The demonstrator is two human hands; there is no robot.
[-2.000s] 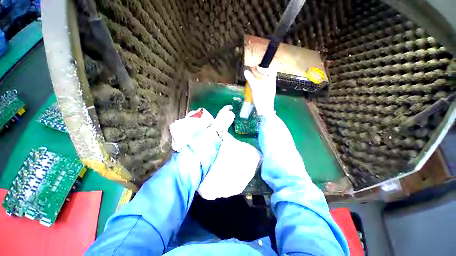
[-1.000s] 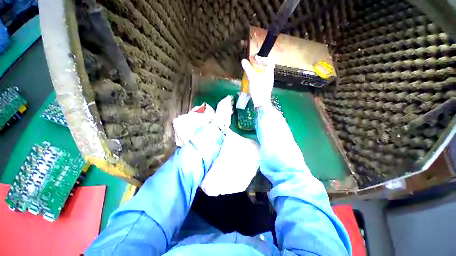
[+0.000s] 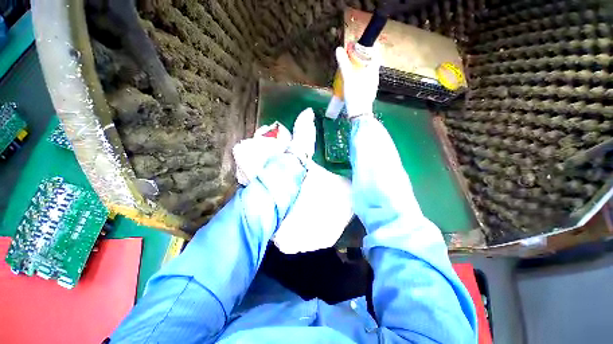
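Note:
My right hand (image 3: 360, 79), in a white glove, is closed around an air gun (image 3: 337, 83) with a yellow-orange grip, a pale flat tip and a black upper part. The tip points down at the upper end of a green circuit board (image 3: 337, 142) on the booth floor; my right hand and sleeve hide part of the board. My left hand (image 3: 304, 134), in a white glove, is just left of the board, over a crumpled white cloth (image 3: 314, 211) with a small red patch. Whether its fingers grip the cloth cannot be told.
Bumpy brown foam (image 3: 531, 121) lines the booth around the green mat (image 3: 423, 163). A tan-metal box (image 3: 410, 46) with a yellow sticker stands at the back. At the left, outside the booth wall, a large circuit board (image 3: 57, 232) lies partly on a red sheet (image 3: 101, 289), with smaller boards beyond.
The view has shifted, so the booth floor and box appear higher. My right hand and the air gun have tilted, with the tip now at the board's upper end. My left hand stays beside the board.

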